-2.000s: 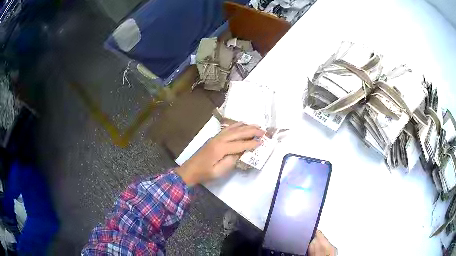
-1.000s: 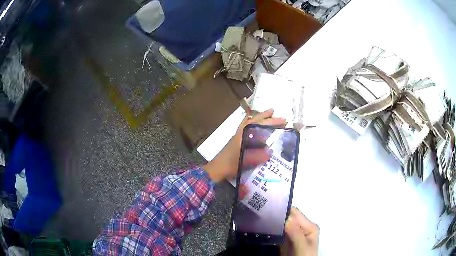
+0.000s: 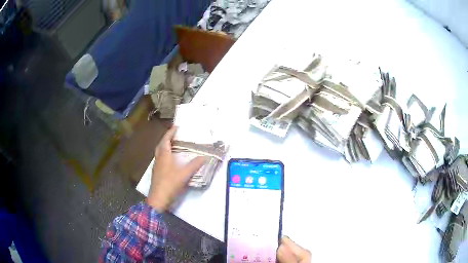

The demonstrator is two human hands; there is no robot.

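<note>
A tied bundle of pale and brown fabric pieces lies near the table's left edge with a brown strip round its middle. My left hand grips its near left side, thumb on top and fingers at the left edge. My right hand, at the bottom and mostly hidden behind the phone, holds the smartphone upright. Its lit screen shows a blue header with round icons over a white and pink area.
A row of tied bundles curves over the white table to the right edge. Beyond the left edge are a bundle pile, a brown board, a blue cover and grey-white cloth.
The phone has moved off the bundle and its screen changed from a camera view of a ticket to an app page. My left hand has shifted from the bundle's top to its side.
</note>
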